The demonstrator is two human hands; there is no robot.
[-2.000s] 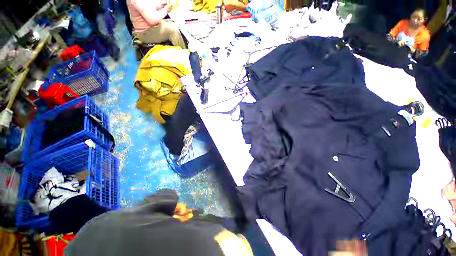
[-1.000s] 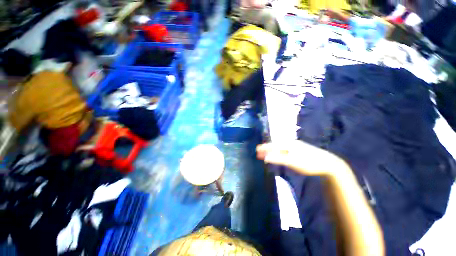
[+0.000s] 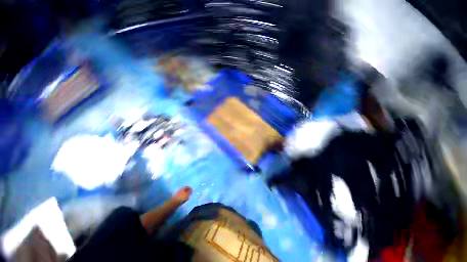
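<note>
The frame is strongly blurred. My left hand (image 3: 180, 195) shows small at the lower left of centre, at the end of a short bare stretch of arm below a dark sleeve. It is over the blue floor. Its fingers are too blurred to make out, and I see nothing clear in it. My right hand is not in view. My tan front with outlined lettering (image 3: 233, 243) is at the bottom centre. Nearest in front is a blue crate (image 3: 207, 102) with a flat brown piece (image 3: 246, 130) in or on it.
Blue floor (image 3: 225, 184) runs across the middle. A white bundle (image 3: 94, 161) lies at the left. Another brown piece (image 3: 71, 94) in a blue surround is at the upper left. Dark and white heaps (image 3: 317, 174) fill the right, with red at the lower right.
The view has swung away from the table with navy jackets to the floor and crates. The bare hand and forearm seen over the jackets have left the view; my left hand now shows.
</note>
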